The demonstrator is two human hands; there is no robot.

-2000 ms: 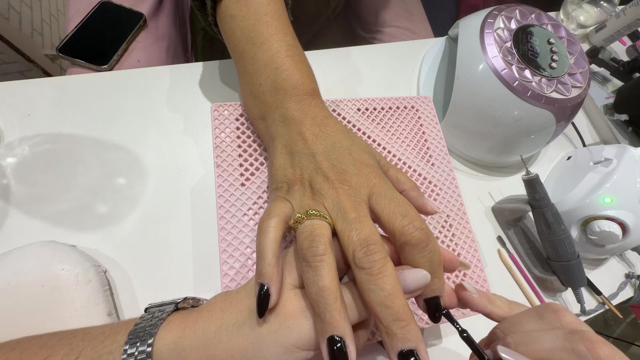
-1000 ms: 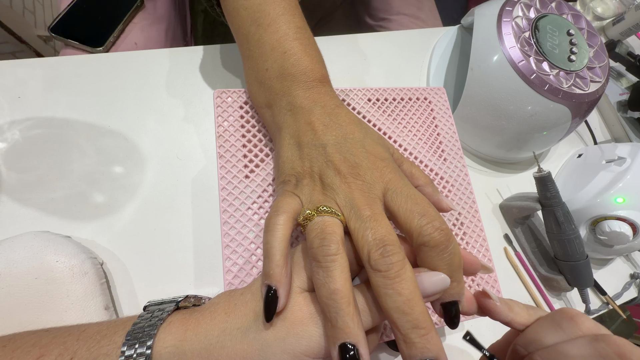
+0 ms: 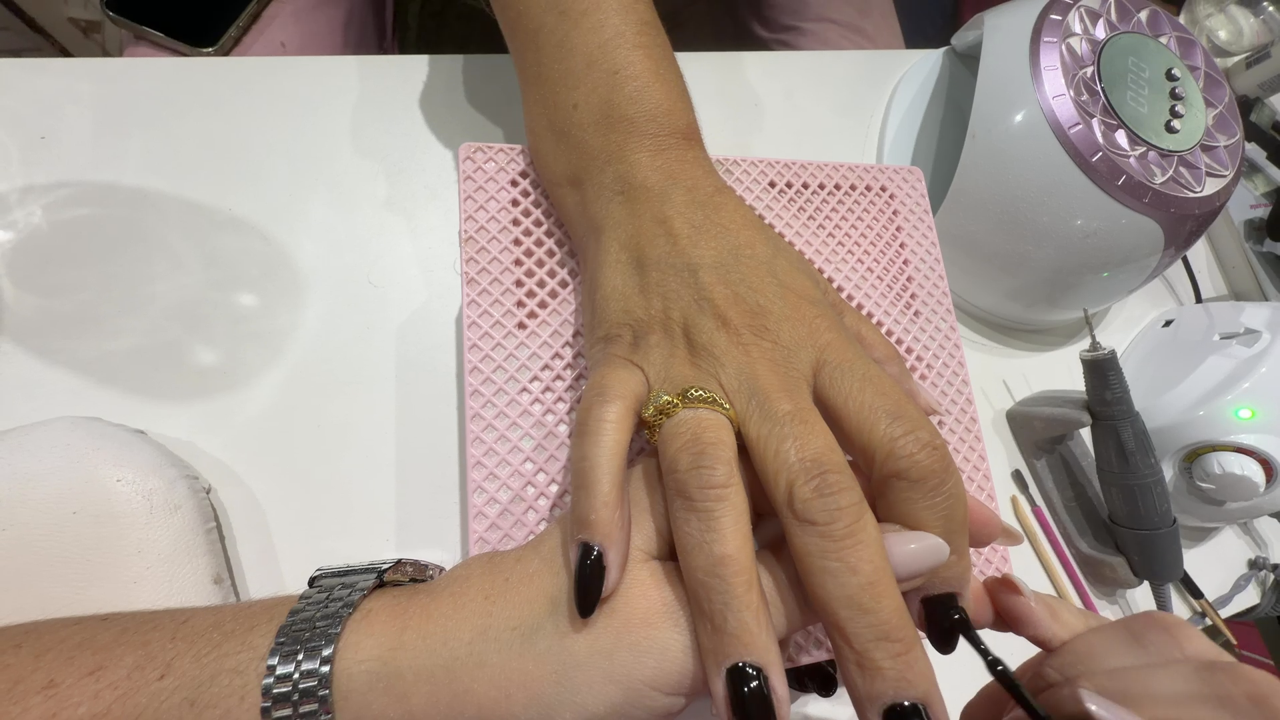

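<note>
My left hand [image 3: 540,620], with a metal watch [image 3: 315,640] at the wrist, lies palm up under another person's hand [image 3: 700,290] and holds its fingers. That hand rests palm down over a pink lattice mat [image 3: 520,400], wears a gold ring [image 3: 690,408] and has glossy black nails. My right hand [image 3: 1130,660], at the lower right and partly cut off, holds a nail polish brush [image 3: 1000,672]. Its black tip touches the black nail [image 3: 942,622] of the index finger.
A white and pink nail lamp [image 3: 1050,170] stands at the upper right. Below it are a grey nail drill handpiece [image 3: 1125,460] on a cradle, its white control unit [image 3: 1215,400], and thin sticks [image 3: 1040,550]. A white cushion [image 3: 100,520] lies left; a phone [image 3: 190,20] is at top left.
The brush in my right hand was on the index nail two seconds ago, stood off it one second ago, and touches it again now. The other person's hand stays in my left hand.
</note>
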